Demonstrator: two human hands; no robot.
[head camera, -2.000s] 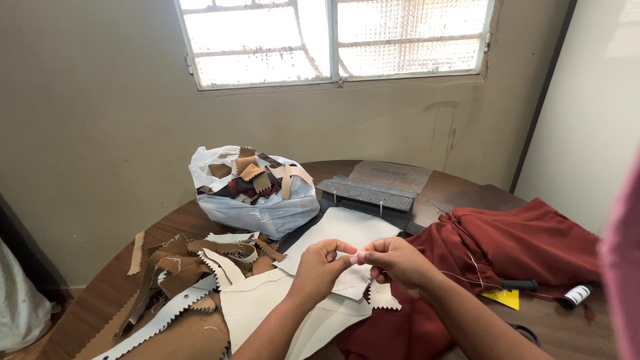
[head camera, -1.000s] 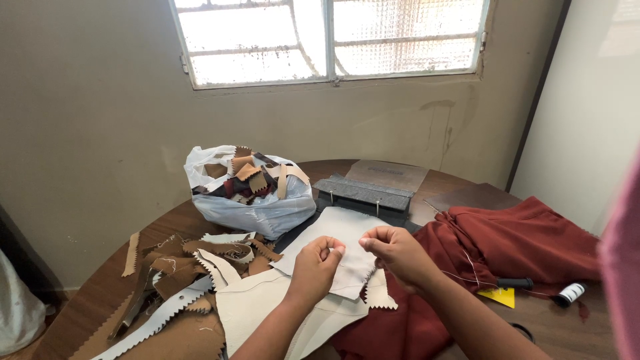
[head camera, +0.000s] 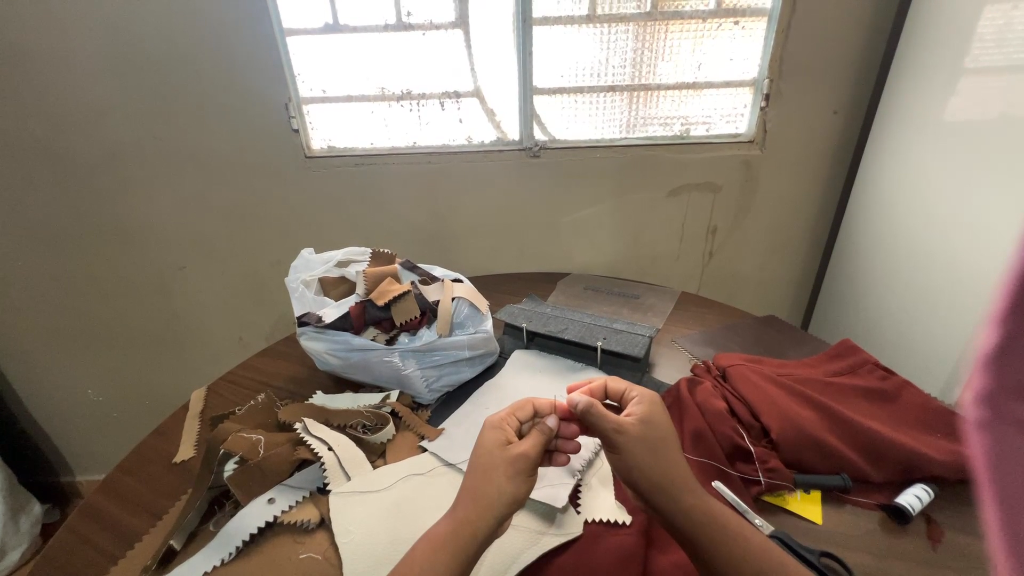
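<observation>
My left hand (head camera: 524, 440) pinches a thin sewing needle (head camera: 555, 405) upright between thumb and forefinger. Close against it, my right hand (head camera: 612, 416) has thumb and forefinger pinched together by the needle; a fine thread end seems to be between them, too small to tell for sure. Both hands are above white and cream leather-like pieces (head camera: 448, 496) with zigzag edges. Dark red fabric (head camera: 832, 408) lies to the right, with a pale thread (head camera: 720, 464) running across it. A thread spool (head camera: 910, 502) lies on its side at the right.
A white plastic bag (head camera: 400, 360) of scraps stands at the back left of the wooden table (head camera: 264, 368). Brown zigzag-cut scraps (head camera: 264, 448) are heaped at the left. Behind the hands is a grey fabric-covered object (head camera: 576, 328). Scissors (head camera: 768, 528) and a yellow piece (head camera: 800, 504) lie at the right.
My hands were apart one second ago and have come together again. The needle now shows upright in my left fingers.
</observation>
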